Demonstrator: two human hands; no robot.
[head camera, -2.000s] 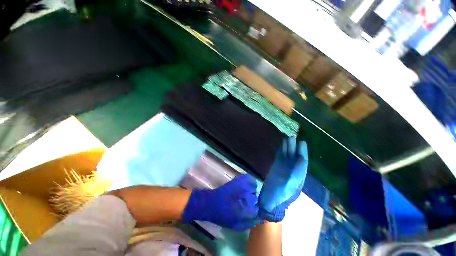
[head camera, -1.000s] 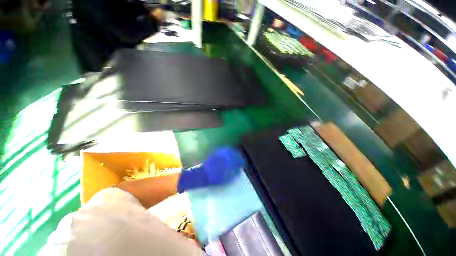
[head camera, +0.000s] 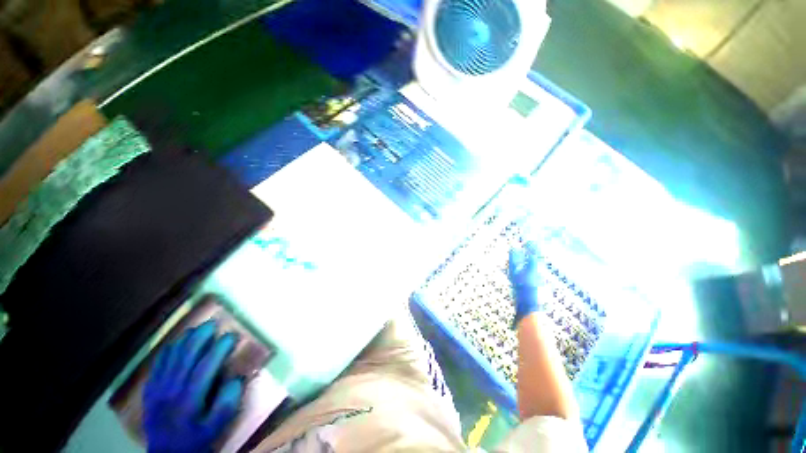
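Note:
My left hand (head camera: 190, 385), in a dark blue glove, lies palm down with fingers apart on the shiny grey metal plate (head camera: 252, 349) at the lower left. No held thing shows in it. My right hand (head camera: 525, 270), in a lighter blue glove, is over the blue parts tray (head camera: 464, 345) at the right, with its fingers over the rows of boards with dark and yellow parts (head camera: 566, 332). Glare hides its fingertips, so I cannot tell whether it grips a board.
A black foam stack (head camera: 150, 230) with green boards (head camera: 79, 172) and brown cardboard (head camera: 53, 150) is at the left. A white flat surface (head camera: 340, 239) lies between plate and tray. Behind are a blue rack (head camera: 415, 168) and a desk fan (head camera: 477, 34). Strong glare covers the right side.
The view has swung right from the orange box and black sheets to the parts tray. My left hand has come onto the metal plate. My right hand now shows over the tray.

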